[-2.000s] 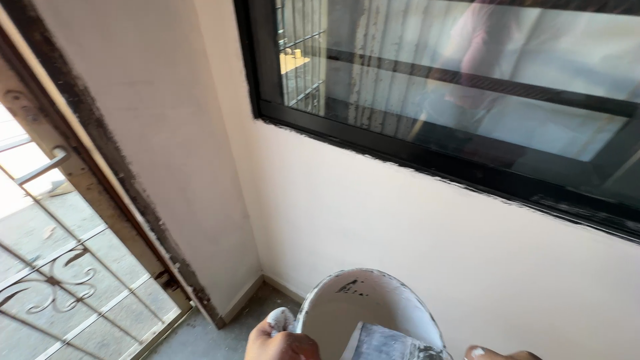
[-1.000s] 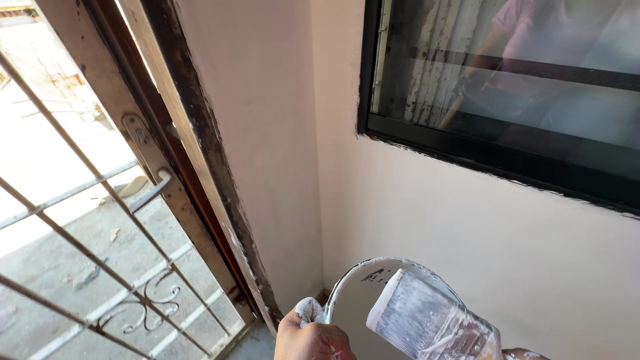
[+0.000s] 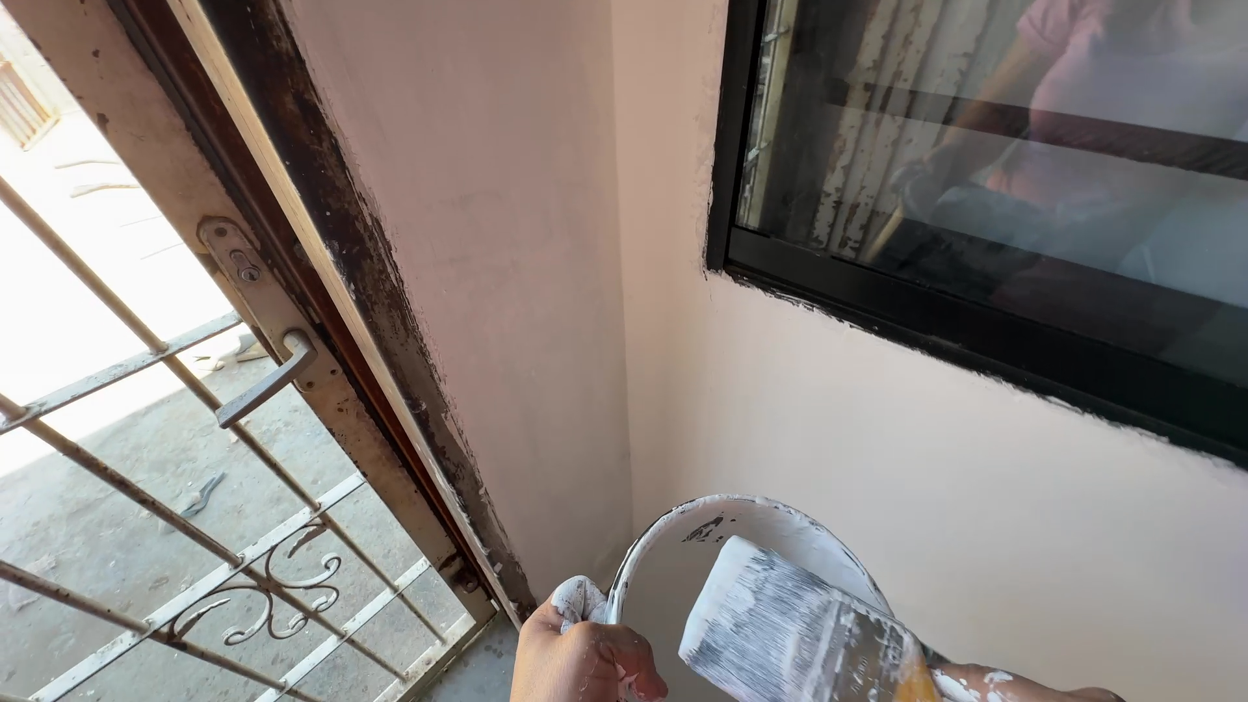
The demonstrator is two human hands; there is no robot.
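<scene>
At the bottom of the view, my left hand (image 3: 588, 648), spotted with white paint, grips the left rim of a round bucket (image 3: 650, 546) coated with white paint inside. A wide paintbrush (image 3: 790, 624) with white-loaded bristles lies over the bucket's mouth, its bristles pointing up and left. My right hand (image 3: 1014, 682), also paint-spotted, holds the brush near its handle at the lower right; most of this hand is cut off by the frame edge.
A black-framed window (image 3: 975, 341) is set in the pale wall (image 3: 829, 409) at the right; its glass reflects a person. On the left stands a metal barred gate (image 3: 224, 565) with a lever handle (image 3: 268, 382), beside a dark, paint-chipped door frame (image 3: 390, 302).
The view has swung left toward the gate. The brush, low in the bucket's mouth two seconds ago, now shows more fully above it. My left hand has stayed at the rim.
</scene>
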